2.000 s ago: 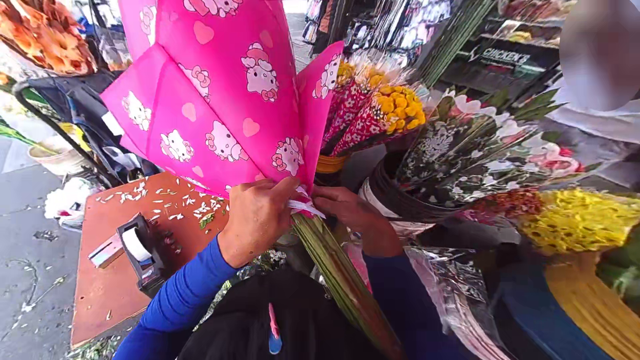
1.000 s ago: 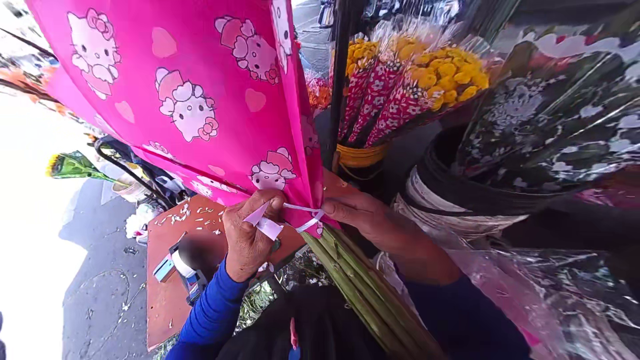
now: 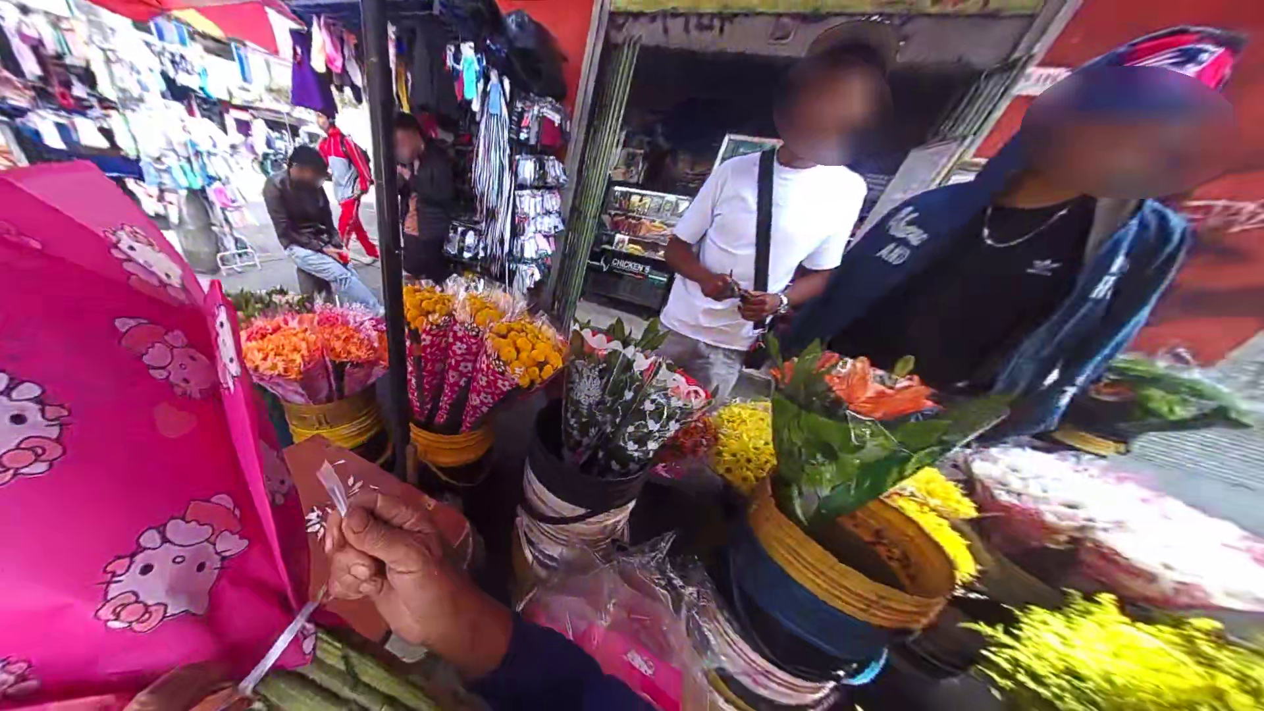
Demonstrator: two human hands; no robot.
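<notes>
A large bouquet in pink printed wrapping paper [image 3: 168,444] fills the left side, its green stems [image 3: 346,676] showing at the bottom. My right hand [image 3: 395,563] is closed on the end of a thin white ribbon [image 3: 286,642], with a short tail sticking up above the fingers. The ribbon runs taut down to the bouquet's neck. There my left hand [image 3: 183,688] is mostly cut off by the lower edge, resting against the neck by the ribbon; its fingers are largely hidden.
Buckets of wrapped flowers stand ahead, among them a yellow-rimmed blue bucket [image 3: 839,563] and a black one [image 3: 583,494]. A dark pole [image 3: 383,197] rises ahead. Clear plastic with pink wrap [image 3: 622,602] lies low centre. Two people [image 3: 765,237] stand beyond the flowers.
My right hand has moved away from the bouquet's neck, drawing the ribbon out. The view has swung up and to the right, bringing the people into sight.
</notes>
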